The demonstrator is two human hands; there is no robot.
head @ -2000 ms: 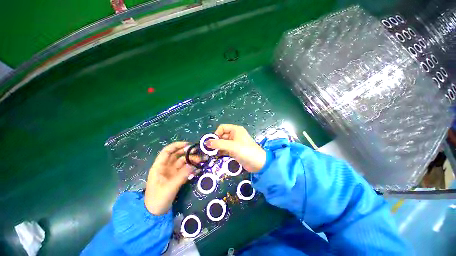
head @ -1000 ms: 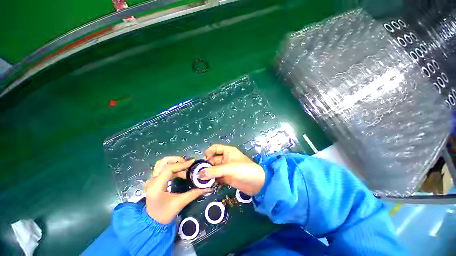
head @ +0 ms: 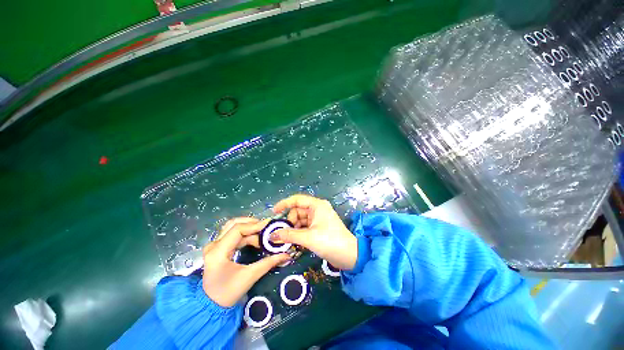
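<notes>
A round module [head: 277, 236] with a white ring and a black outer rim is held between both hands above the clear blister tray [head: 260, 160]. My left hand [head: 236, 260] grips its rim from the left. My right hand [head: 320, 232] holds it from the right, with the thumb on the dark centre. Other white-ringed modules [head: 294, 290] lie in the near part of the tray; one is partly hidden by my right hand. Small copper-gold tabs show beside them.
A black ring [head: 226, 106] and a small red piece [head: 103, 160] lie on the green belt [head: 75, 219]. A crumpled white scrap [head: 35, 321] is at the lower left. A stack of clear trays [head: 492, 130] stands right, filled trays [head: 571, 74] beyond.
The black ring that my left hand held apart is now around the white-ringed module, and both hands have come together lower down. The loose ring and red piece have moved left along the belt.
</notes>
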